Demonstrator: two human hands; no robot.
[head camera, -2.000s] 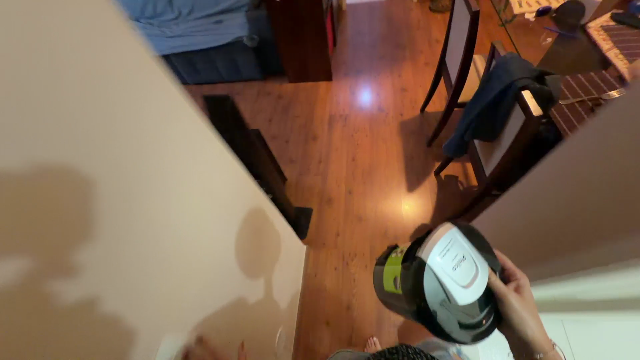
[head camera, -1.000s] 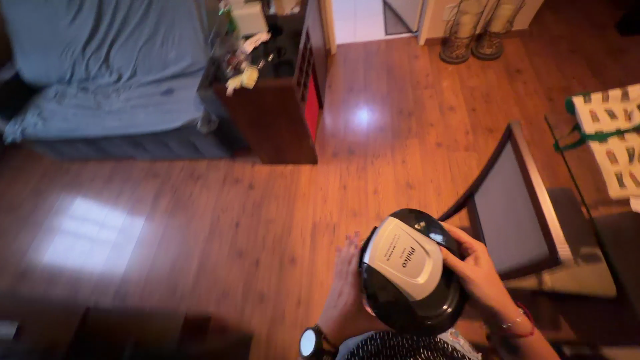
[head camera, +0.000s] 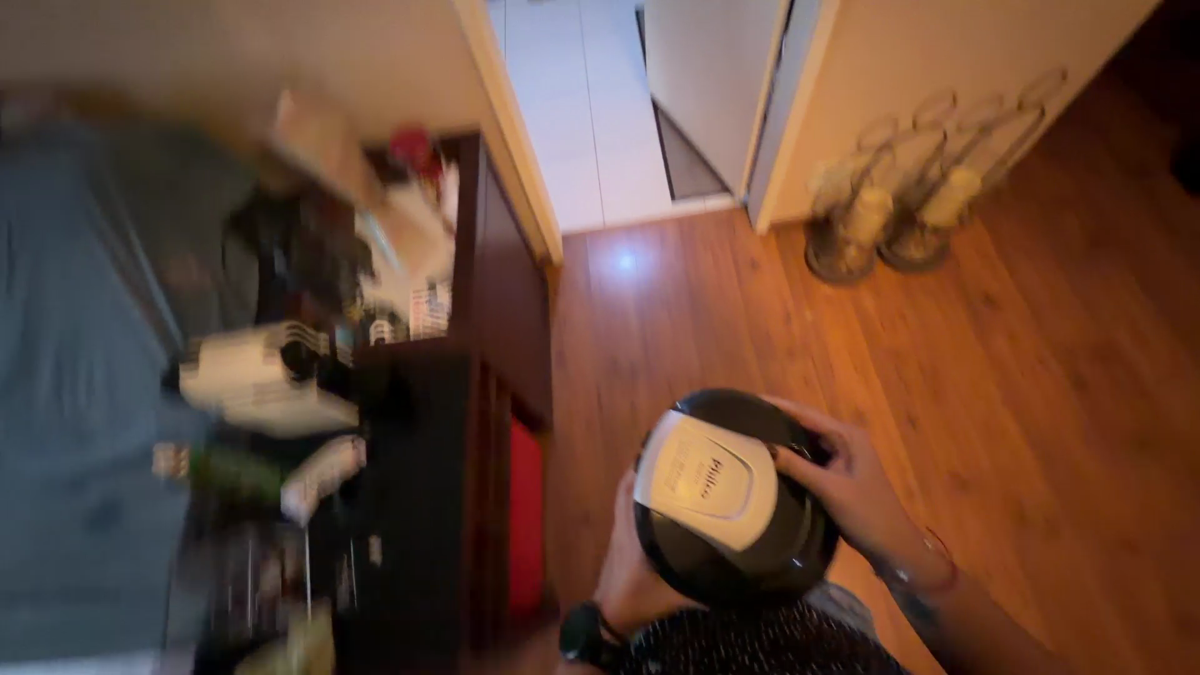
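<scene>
A round black Philco appliance (head camera: 736, 497) with a silver panel on its top is held in front of my body, low in the view. My right hand (head camera: 844, 478) grips its right edge, thumb on the top and fingers around the rim. Against its left side rests my left hand (head camera: 633, 562), partly hidden by the appliance, with a dark watch on the wrist. The underside of the appliance is out of sight.
A dark wooden cabinet (head camera: 511, 281) stands at the left, its top cluttered with blurred items. Beyond it is a blue-grey covered sofa (head camera: 75, 422). Ahead, a doorway leads to a white tiled floor (head camera: 562, 122). Metal candle holders (head camera: 844, 248) stand by the wall at the right.
The view has moved forward, toward the cabinet and doorway. Two seconds ago my right hand held the appliance at the right; my left hand has since come to its left side.
</scene>
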